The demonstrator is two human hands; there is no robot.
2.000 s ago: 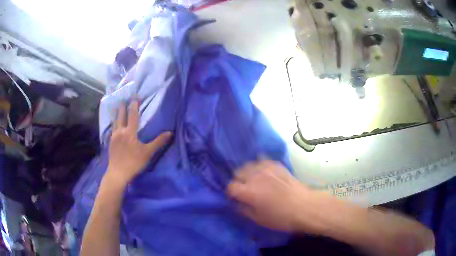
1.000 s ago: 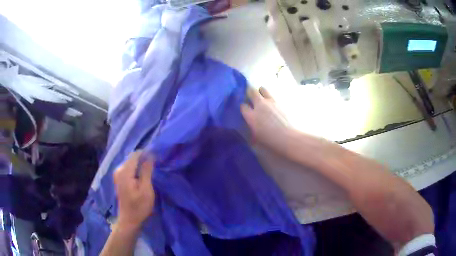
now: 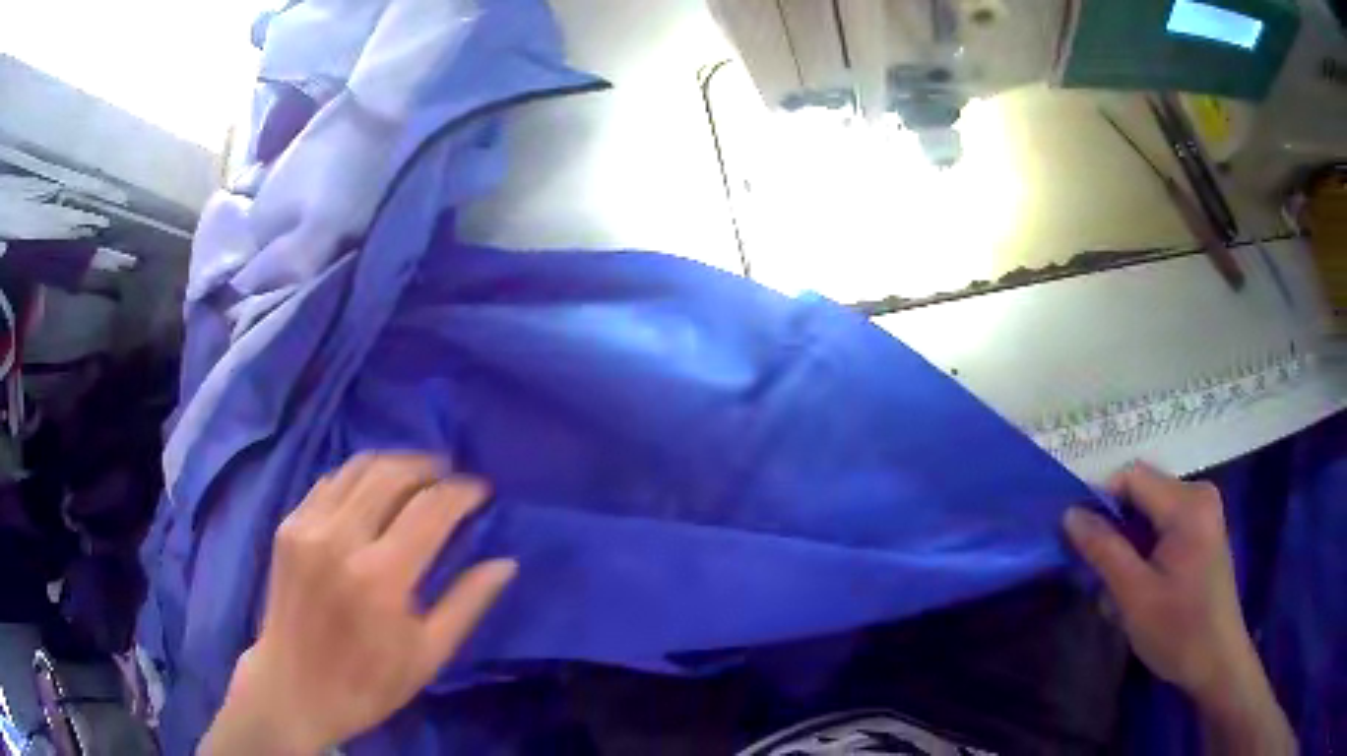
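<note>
A royal blue garment panel (image 3: pixel 709 399) is stretched across the front of the machine table towards the right. My right hand (image 3: pixel 1167 569) pinches its far right corner between thumb and fingers. My left hand (image 3: pixel 362 583) lies on the blue fabric at the left, fingers spread, with the thumb apart; I cannot tell if it grips any cloth. Pale lining (image 3: pixel 303 192) is bunched at the upper left, joined to the blue. A thin dark edge runs along the blue fabric there and ends in a point near the top.
The sewing machine head (image 3: pixel 886 52) with its green control panel (image 3: pixel 1167 45) stands at the top right. A measuring tape strip (image 3: pixel 1182 411) runs along the table's front edge. A brown-handled tool (image 3: pixel 1211 244) and a dark slim tool (image 3: pixel 1194 166) lie at the right. More blue fabric hangs lower right.
My right hand has moved from the fabric's upper edge to the lower right, pulling the panel out wide. My left hand has opened its fingers on the cloth. The camera view has shifted.
</note>
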